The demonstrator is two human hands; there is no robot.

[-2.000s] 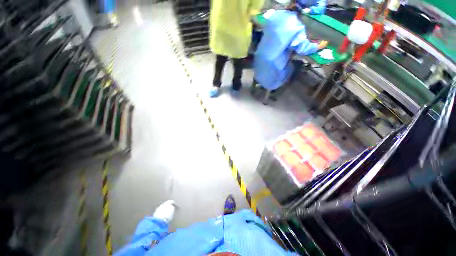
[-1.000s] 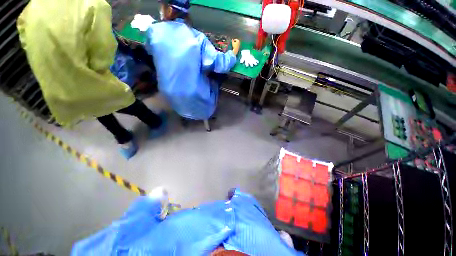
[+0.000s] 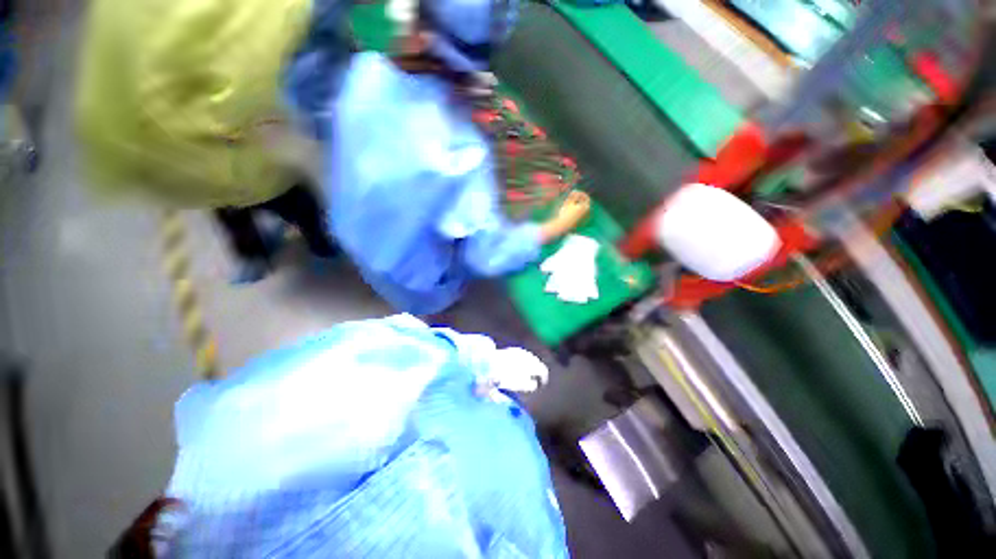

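My left hand [image 3: 516, 367], in a white glove, reaches out in front of my blue smock sleeve. It is small and blurred; its fingers look bunched, and I cannot tell if it holds anything. My right hand is not in view. Ahead of my left hand, a green-matted side table [image 3: 562, 317] bears an empty white glove [image 3: 573, 269], apart from my hand. A grey metal stool [image 3: 631, 459] stands to the right of my hand, below the table's level.
A seated person in blue [image 3: 410, 180] works at the table; their bare hand is near the glove. A person in yellow [image 3: 197, 98] stands at left. The dark green conveyor line [image 3: 781, 404] runs along the right. A white rounded object [image 3: 718, 232] hangs by red-wrapped posts [image 3: 732, 158].
The view has swung right and closer to the table and line. My left arm now reaches further forward and up. The red trays and wire rack are out of view.
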